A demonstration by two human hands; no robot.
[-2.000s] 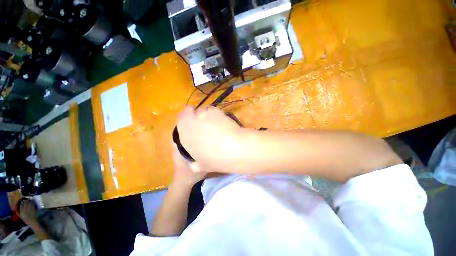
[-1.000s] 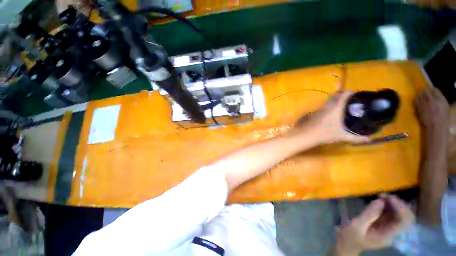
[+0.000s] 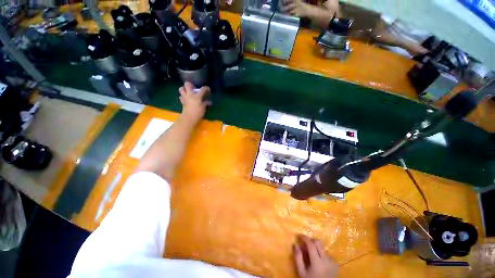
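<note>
My left hand [image 3: 194,101] reaches over the green belt to the lower edge of a grey-black part-built unit [image 3: 192,68]. Its fingers are at the unit's base, but whether they grip it is hidden by blur. A hand that looks like my right hand [image 3: 316,261] is cut off by the bottom edge; its fingers are bent and blurred, and I cannot tell if they hold anything. A black round-bodied unit [image 3: 455,236] with thin wires and a grey gridded block [image 3: 392,236] lies on the orange bench at the right.
Two screw feeders [image 3: 304,149] stand mid-bench, with the black electric screwdriver [image 3: 331,178] hanging in front. Several more units crowd the green belt [image 3: 260,89] at the upper left. Other people's hands [image 3: 297,7] work across the belt. Black parts [image 3: 26,153] lie at the far left.
The view has swung left and up. My left hand has let go of the black unit at the right and moved to the belt. The neighbour's hands at the right are out of view.
</note>
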